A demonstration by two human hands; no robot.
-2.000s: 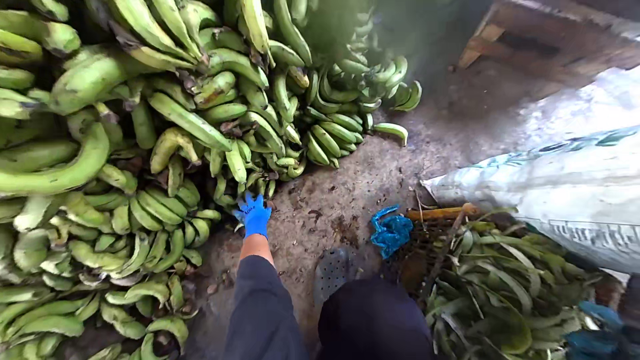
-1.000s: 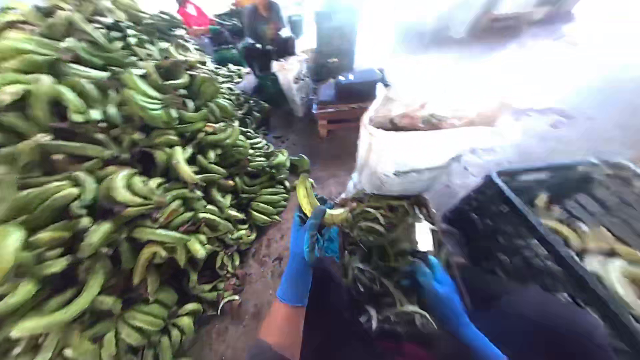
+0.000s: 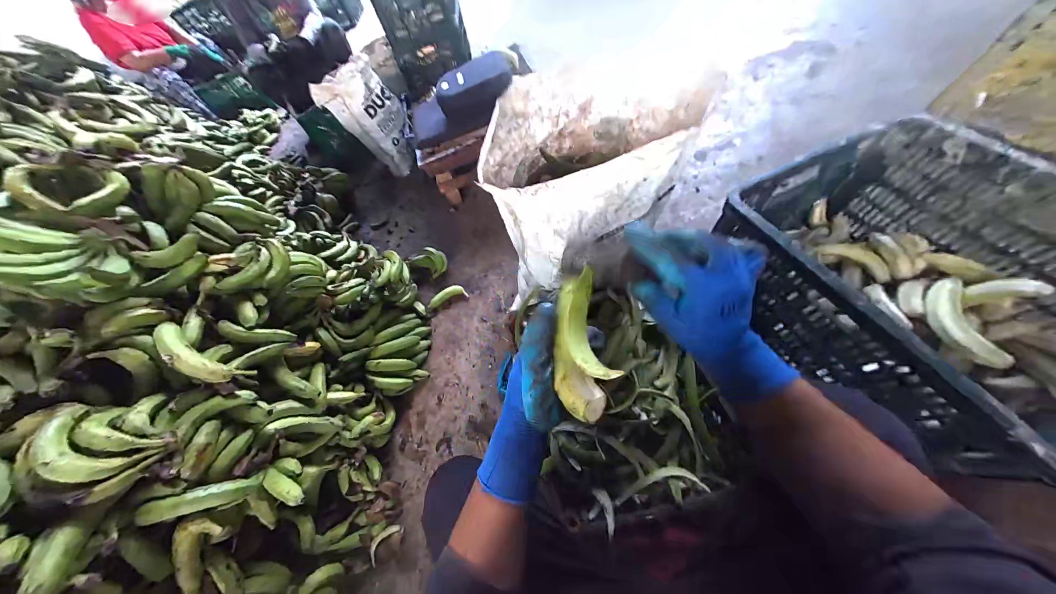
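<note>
My left hand (image 3: 530, 396), in a blue glove, grips a green plantain (image 3: 575, 346) whose peel is partly lifted, showing pale flesh at the lower end. My right hand (image 3: 701, 289), gloved too, is up and to the right of the plantain with its fingers bent; motion blur hides whether it holds a tool. Beneath both hands, a heap of green plantain peels (image 3: 660, 421) fills a container between my legs. On the right, peeled plantains (image 3: 957, 309) lie in a black plastic crate (image 3: 833, 330).
A large pile of green plantains (image 3: 247, 346) covers the floor at left. An open white sack (image 3: 577, 206) stands ahead, with a wooden pallet (image 3: 452, 161) beyond. Two co-workers sit at the upper left near dark crates (image 3: 421, 41) and another white sack (image 3: 367, 111).
My left hand, holding nothing visible near the pile two seconds ago, now has a plantain. My right hand has come up beside the plantain since one second ago. The view has swung rightward.
</note>
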